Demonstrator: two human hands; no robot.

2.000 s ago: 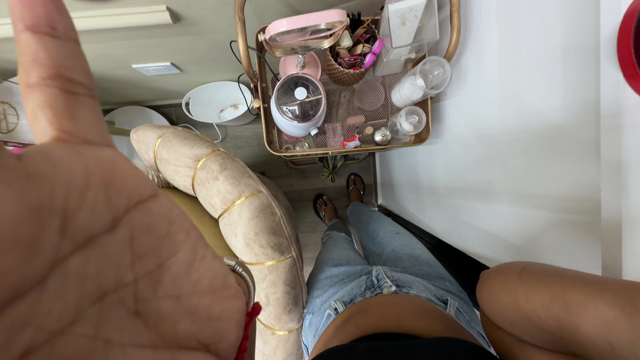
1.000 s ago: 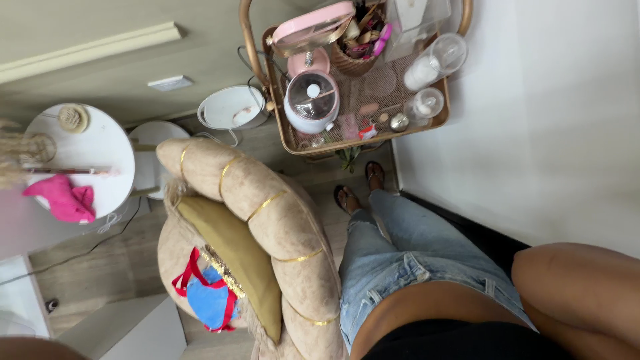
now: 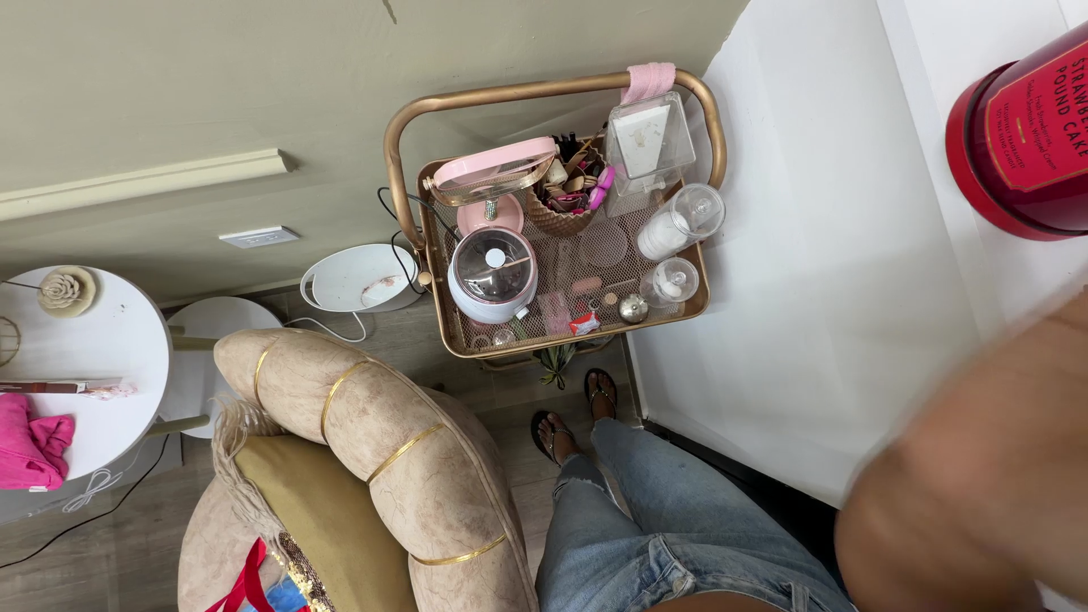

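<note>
Neither of my hands is in the frame now; a blurred bare arm, bent at the elbow, fills the lower right. Ahead of my feet stands a gold mesh trolley [image 3: 544, 344]. On it are a round wax warmer [image 3: 492, 276] with a clear lid, a pink tabletop mirror [image 3: 497, 166], a woven-look pot [image 3: 561, 223] of small tools, a clear acrylic box [image 3: 653, 144], and two clear lidded jars, one [image 3: 667, 234] with white contents. A small silver ball-shaped item [image 3: 633, 308] lies near the front rim. A pink cloth [image 3: 648, 82] hangs on the trolley's handle.
A beige tufted chair [image 3: 399, 433] with a gold cushion [image 3: 327, 510] is at lower left. Beyond it are a white round table [image 3: 140, 340] with a pink cloth [image 3: 34, 442] and a white bin [image 3: 361, 276]. A large red candle jar [image 3: 1028, 144] stands on a white ledge at upper right.
The open hand seen at the left two seconds ago has left the view. The view has shifted, showing more of the white table and the red jar.
</note>
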